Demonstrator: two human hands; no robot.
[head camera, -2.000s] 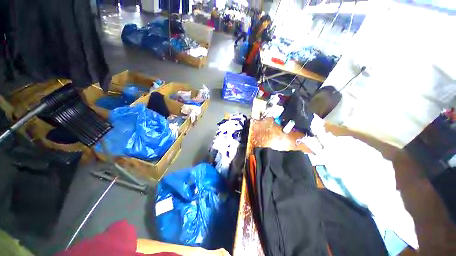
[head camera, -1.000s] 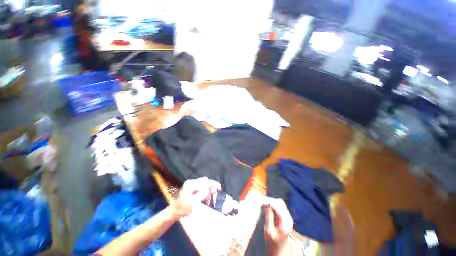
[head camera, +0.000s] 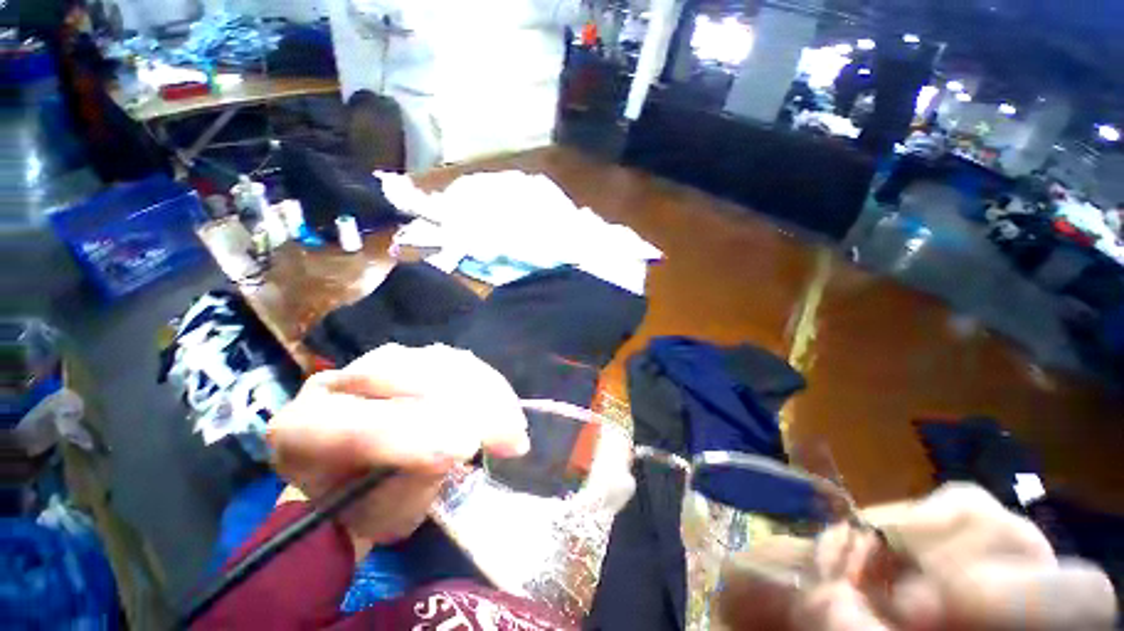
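Observation:
A pair of eyeglasses (head camera: 663, 457) is held up close to the camera, its thin rims and lenses seen against the table. My left hand (head camera: 401, 425) is closed on one side of it, and a dark thin temple arm runs down left from the fingers. My right hand (head camera: 955, 567), blurred and at the lower right, holds the other side. Behind the glasses, black folded trousers (head camera: 542, 314) with an orange-red edge lie on the brown table (head camera: 709, 271). A navy and black garment (head camera: 709, 382) lies right of them.
White and pale blue cloth (head camera: 524, 222) lies behind the trousers, with small thread cones (head camera: 349, 233) to its left. A dark garment with a white tag (head camera: 968, 456) lies at right. Black-and-white scraps (head camera: 222, 370) and a blue plastic basket (head camera: 133, 240) are left of the table.
Both hands have come up closer to the camera and moved apart, and the glasses now show clearly between them. The view has turned slightly right.

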